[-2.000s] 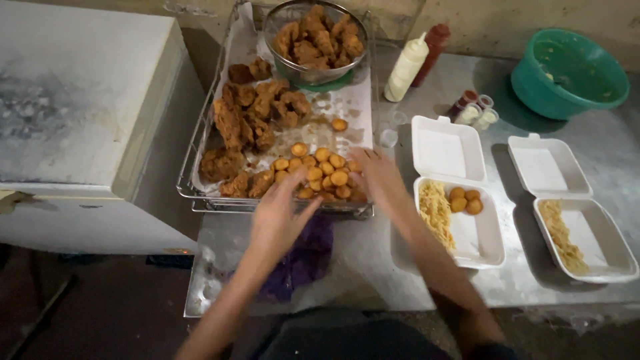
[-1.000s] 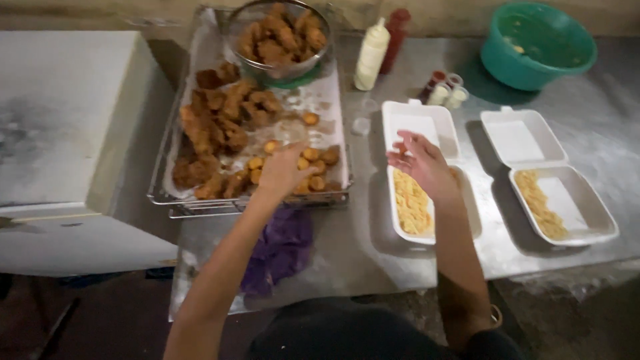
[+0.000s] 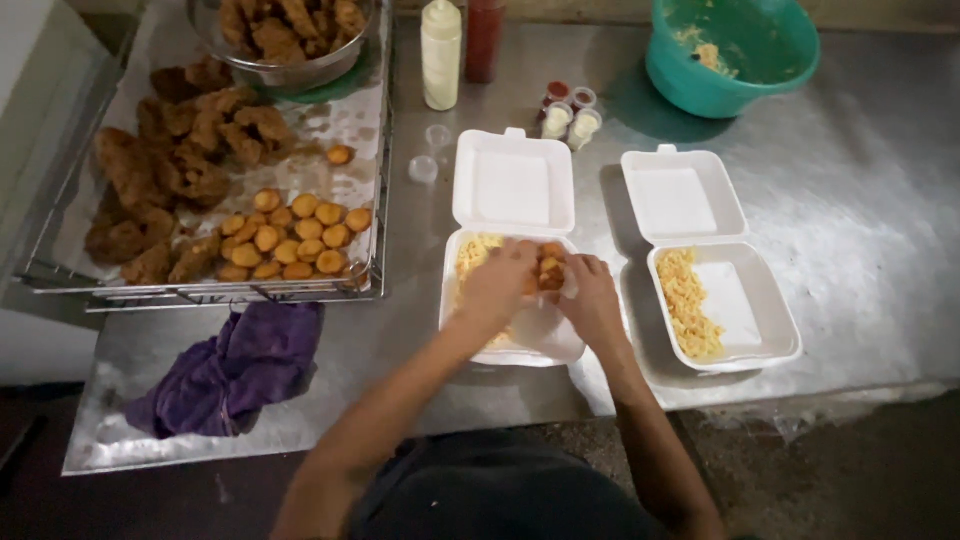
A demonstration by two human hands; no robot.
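Both of my hands are over the left white foam clamshell box (image 3: 513,187), which lies with its lid back. My left hand (image 3: 499,285) and my right hand (image 3: 592,292) flank a small cluster of round golden fried balls (image 3: 551,268) in the box, fingers against them. Blur hides how firmly each hand holds them. Shredded yellowish food (image 3: 472,259) lies along the box's left side, partly under my left hand. More fried balls (image 3: 309,229) rest on the paper-lined wire tray (image 3: 385,187), beside brown fried chicken pieces (image 3: 161,165).
A second foam box (image 3: 684,195) with shredded food stands at the right. Behind are a teal basin (image 3: 731,67), lidded sauce cups (image 3: 570,112), a cream squeeze bottle (image 3: 441,56) and a red one (image 3: 484,37). A glass bowl (image 3: 281,71) of chicken stands on the tray; a purple cloth (image 3: 232,367) lies in front.
My left hand has moved right from the balls on the tray to the left foam box. My right hand has come down into that box. The view has shifted.
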